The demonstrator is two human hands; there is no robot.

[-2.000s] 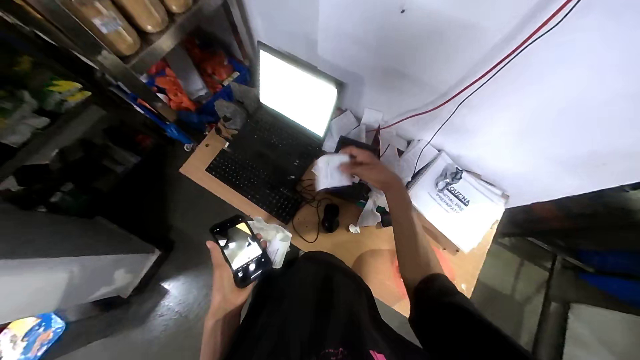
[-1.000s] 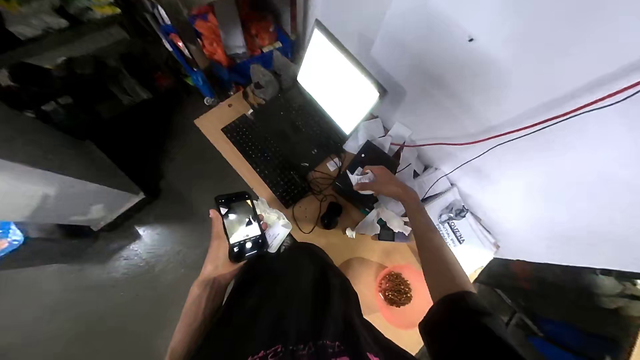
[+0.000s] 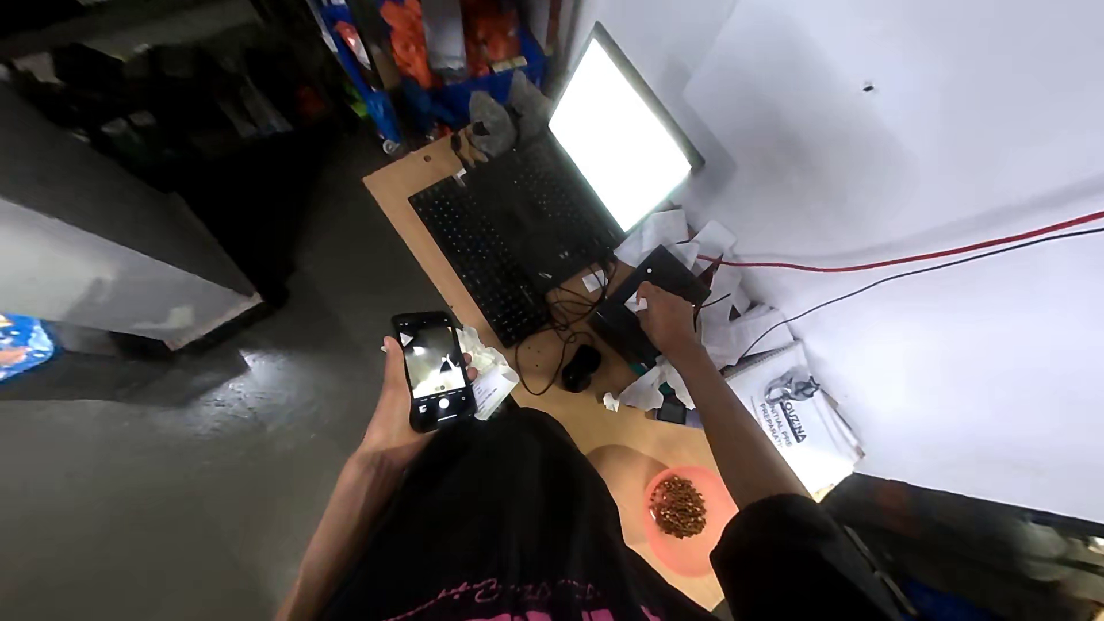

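Observation:
My left hand (image 3: 401, 401) holds a black smartphone (image 3: 435, 371) with its camera view lit, and a crumpled white paper (image 3: 492, 379) shows beside the phone under the fingers. My right hand (image 3: 668, 319) is over a black box-like device (image 3: 634, 323), fingers bent down at its top; a small bit of white shows at the fingertips, and whether they grip it is unclear. White paper slips (image 3: 660, 233) lie around the device. A black computer mouse (image 3: 580, 368) sits between the two hands, close to tangled cables.
An open laptop (image 3: 621, 129) with a bright screen and a separate black keyboard (image 3: 479, 259) stand on the wooden table. A pink bowl of brown food pieces (image 3: 679, 509) is near my right forearm. Printed papers (image 3: 789, 414) lie by the wall, where a red cable (image 3: 897, 263) runs.
The larger white paper seen at my right hand two seconds ago is no longer there; the hand is now lower over the black device. My left hand still holds the phone. The view has shifted.

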